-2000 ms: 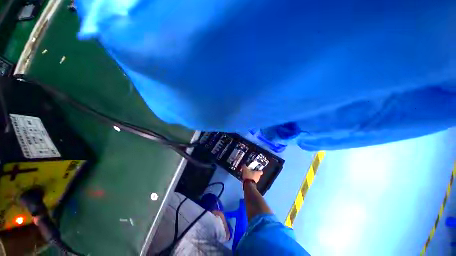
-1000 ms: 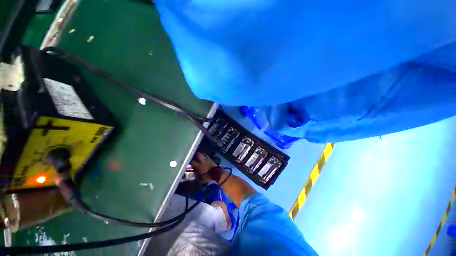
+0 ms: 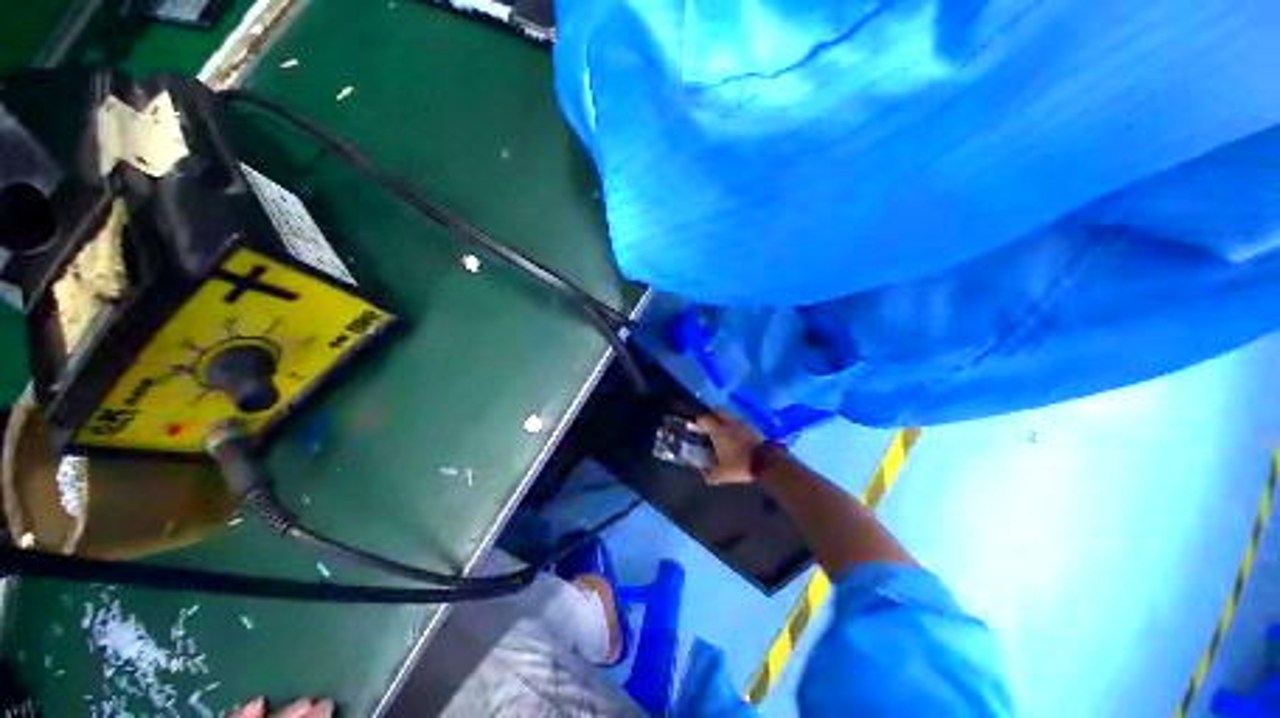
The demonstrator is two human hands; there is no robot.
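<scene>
My right hand (image 3: 730, 449) reaches down past the bench edge, fingers on a small silver and dark piece (image 3: 682, 443) that looks like a phone circuit board. It is over a long black box or tray (image 3: 744, 522) low beside the bench; the tray's surface looks dark. Only the fingertips of my left hand (image 3: 281, 708) show, on the green bench (image 3: 421, 365) at the bottom edge; what that hand holds is cut off.
The soldering station (image 3: 232, 368) with a yellow front and cable stands at left, a brown cardboard tube (image 3: 141, 512) before it. White scraps (image 3: 134, 645) lie at lower left. A person in a blue smock (image 3: 898, 183) is at the top. Black cables cross the bench edge. A blue stool (image 3: 653, 638) stands below.
My right hand has moved from the dark space under the bench edge to over the tray, with the piece in it. The silver pieces seen in the tray no longer show. My left fingertips have appeared.
</scene>
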